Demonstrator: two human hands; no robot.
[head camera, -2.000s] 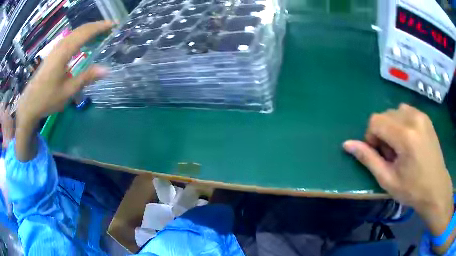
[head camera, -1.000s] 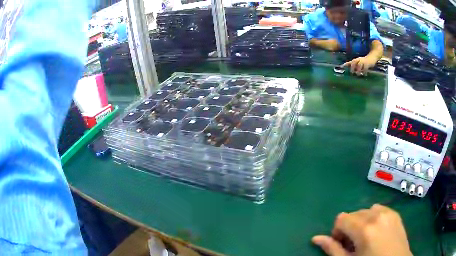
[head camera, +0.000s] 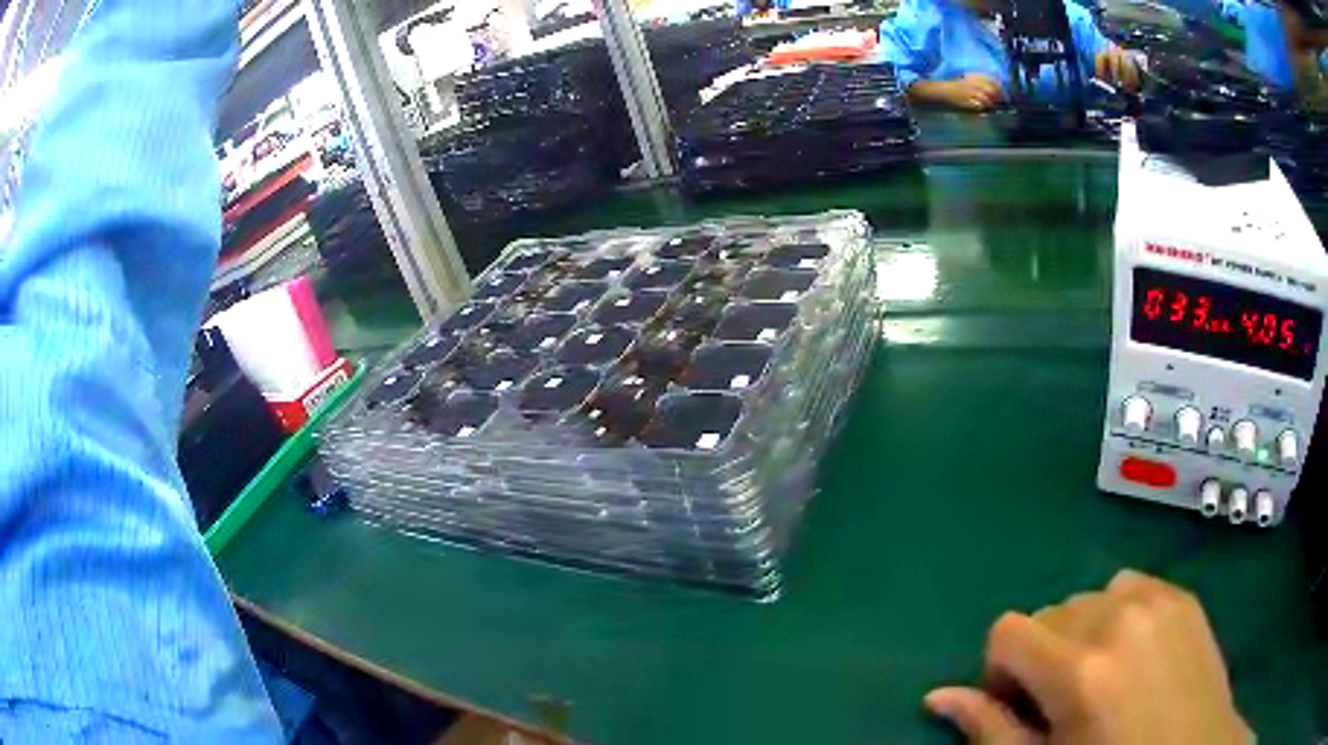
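Note:
A tall stack of clear plastic trays (head camera: 583, 480) stands on the green bench top. Its top tray holds rows of dark rounded-square display modules (head camera: 589, 345), many with a small white patch. My right hand (head camera: 1100, 672) rests low at the right near the bench's front edge, its fingers curled and its lower part cut off by the frame. I cannot tell if anything is inside the curl. My left arm in a blue sleeve rises along the left side. My left hand is out of the picture, beyond the top edge.
A white power supply (head camera: 1212, 342) with red digits stands at the right. A pink and white box (head camera: 277, 342) and a green strip (head camera: 280, 463) lie at the left. Metal posts (head camera: 382, 160) and dark tray stacks (head camera: 794, 124) are behind. A person in blue sits across.
The view has tilted up from the bench front. My left hand has risen out of the picture. My right hand stays curled at the right.

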